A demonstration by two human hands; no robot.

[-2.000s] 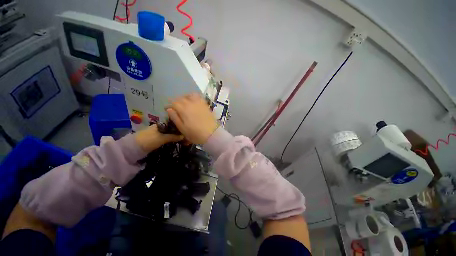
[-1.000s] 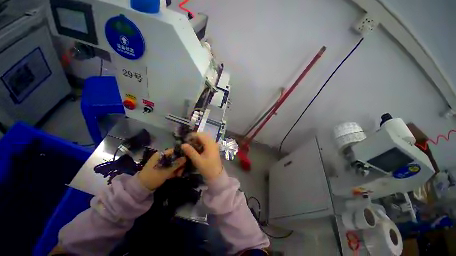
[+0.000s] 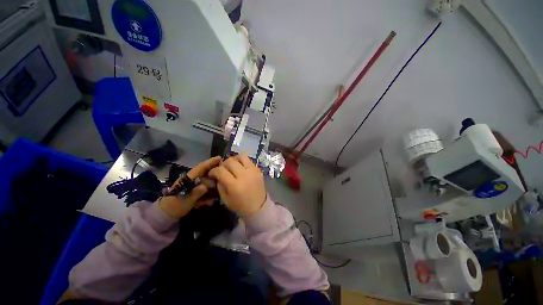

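My left hand (image 3: 184,193) is closed around a bunch of black cables (image 3: 189,183) whose ends stick out between the fingers. My right hand (image 3: 239,183) is against it, fingers bent over the same bunch; its fingertips are partly hidden. More black cables (image 3: 134,188) lie on the shiny metal worktable (image 3: 98,202) left of my hands. A dark cable pile (image 3: 208,221) is below my hands, at the table's near edge and my lap.
The white machine (image 3: 184,59) stands ahead with a metal fixture (image 3: 249,134). A blue bin (image 3: 74,164) holding a dark mass is at left, a blue stool (image 3: 116,98) behind it. A red-handled tool (image 3: 357,77) leans on the wall. Another machine (image 3: 470,173) and white rolls (image 3: 473,266) are right.
My hands have come down from in front of the machine to above the worktable, both on the cable bunch. Cables on the table's left part now show. The view has shifted.
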